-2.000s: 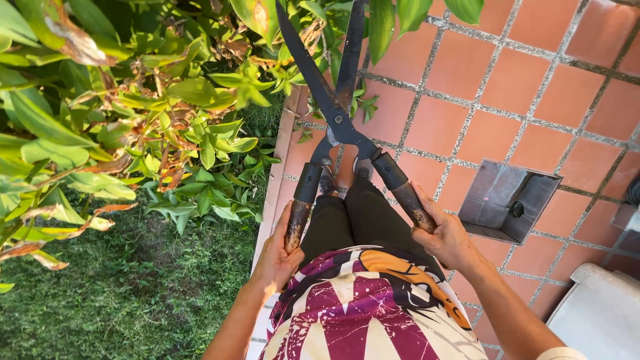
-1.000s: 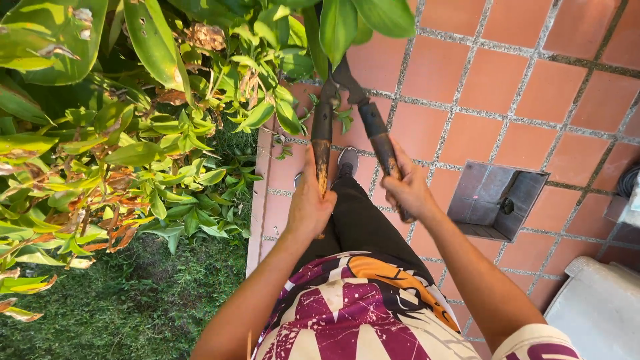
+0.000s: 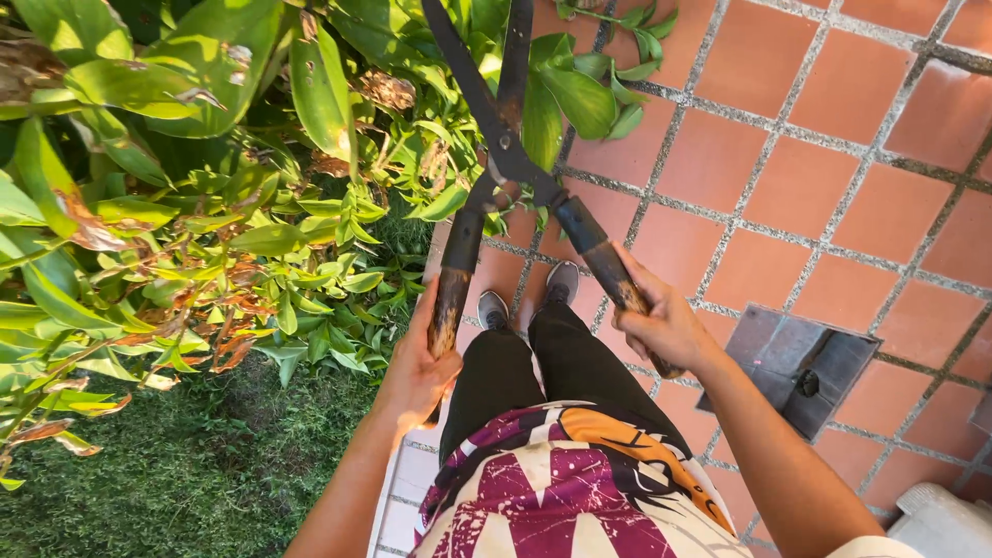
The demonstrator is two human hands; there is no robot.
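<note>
A pair of hedge shears [image 3: 505, 143] with dark metal blades and worn wooden handles points away from me, its blades parted. My left hand [image 3: 422, 364] grips the lower part of the left handle. Around the right handle, my right hand [image 3: 663, 322] is closed near its end. Broad green leaves [image 3: 577, 97] lie just right of the blades, over the tiles, and the blade tips run out of the top of the view. Left of the blades grows a leafy shrub [image 3: 267, 232] with some brown, dried leaves.
Terracotta floor tiles [image 3: 721, 170] with pebbled joints lie under my feet. A square recessed basin [image 3: 798, 368] sits in the floor at the right. A pale container [image 3: 942, 523] stands at the lower right corner. Grass [image 3: 186, 465] grows at the lower left.
A second ago the blades were mostly hidden behind leaves; now they show, parted. The handles have spread wider, and cut or loose-looking leaves show over the tiles on the right.
</note>
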